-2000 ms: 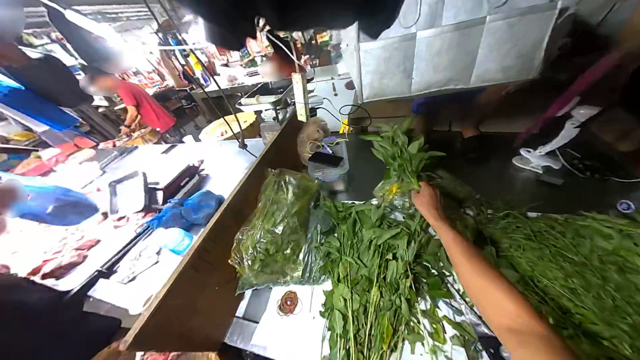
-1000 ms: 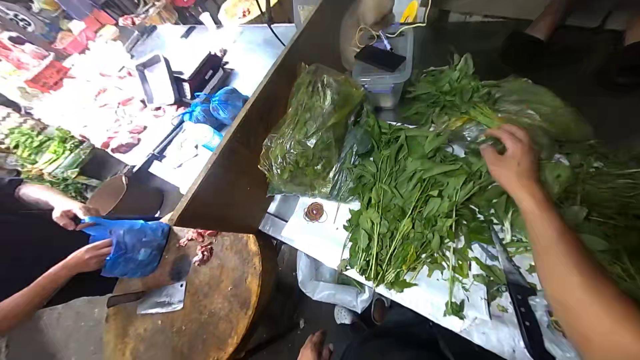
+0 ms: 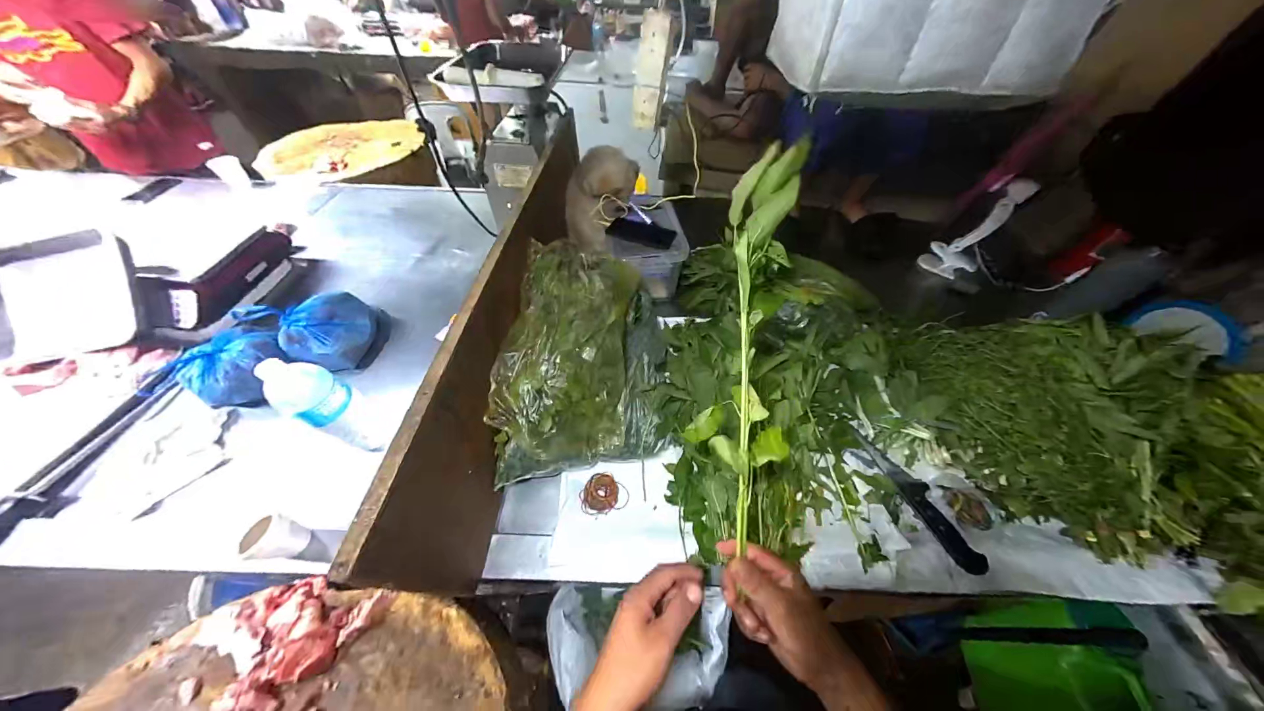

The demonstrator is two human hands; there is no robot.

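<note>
My right hand (image 3: 775, 602) is shut on the lower stems of a long leafy green stalk (image 3: 744, 375), which stands upright before me. Close beside it on the left, my left hand (image 3: 657, 617) has its thumb and fingers curled near each other; whether something small is between them, I cannot tell. Behind the stalk, a heap of leafy greens (image 3: 691, 395) lies on white paper. A plastic bag of greens (image 3: 568, 355) leans by the wooden divider. A coil of rubber bands (image 3: 600, 493) sits on the paper, and a black-handled knife (image 3: 943, 528) lies to the right.
A wooden divider (image 3: 444, 395) separates this table from one with blue plastic bags (image 3: 331, 331). Raw meat (image 3: 296, 632) lies on a round chopping block (image 3: 425, 652) at lower left. A plastic bag (image 3: 568, 642) hangs below the table edge. More greens (image 3: 1066, 425) spread rightward.
My right hand has moved from the heap of greens to the table's front edge, now holding a stalk. My left hand has come up beside it. The view has shifted.
</note>
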